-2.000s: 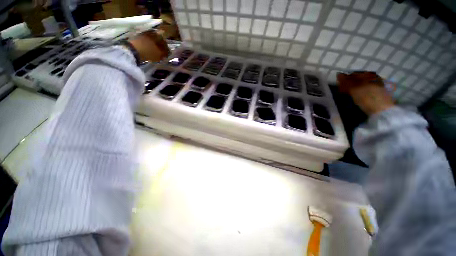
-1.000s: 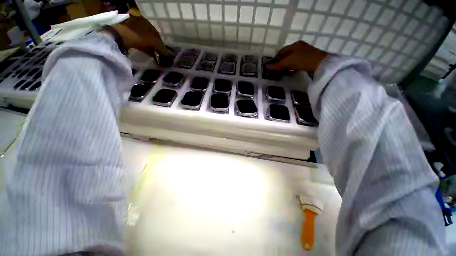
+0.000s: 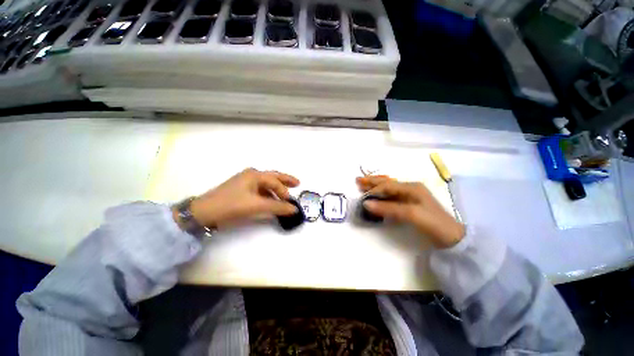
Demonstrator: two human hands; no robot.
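Two small square smartwatch bodies lie side by side on the white work surface, their faces bright with glare: one at the left [image 3: 310,206] and one at the right [image 3: 334,207]. My left hand [image 3: 243,199] holds a dark watch body [image 3: 291,214] just left of them. My right hand [image 3: 410,206] holds another dark watch body [image 3: 370,208] just right of them, slightly blurred. The foam tray [image 3: 229,61] at the back holds rows of dark watches in pockets.
A yellow-handled tool [image 3: 440,167] lies right of my right hand. A translucent sheet [image 3: 455,125] lies at the back. A blue holder box [image 3: 554,158] with bottles stands at the right, beside a small black object [image 3: 574,188]. Part of the orange scraper's area is hidden by my right hand.
Both hands have come back from the foam tray to the front of the bench. Watches now lie between them, and each hand holds one. The view has tilted down.
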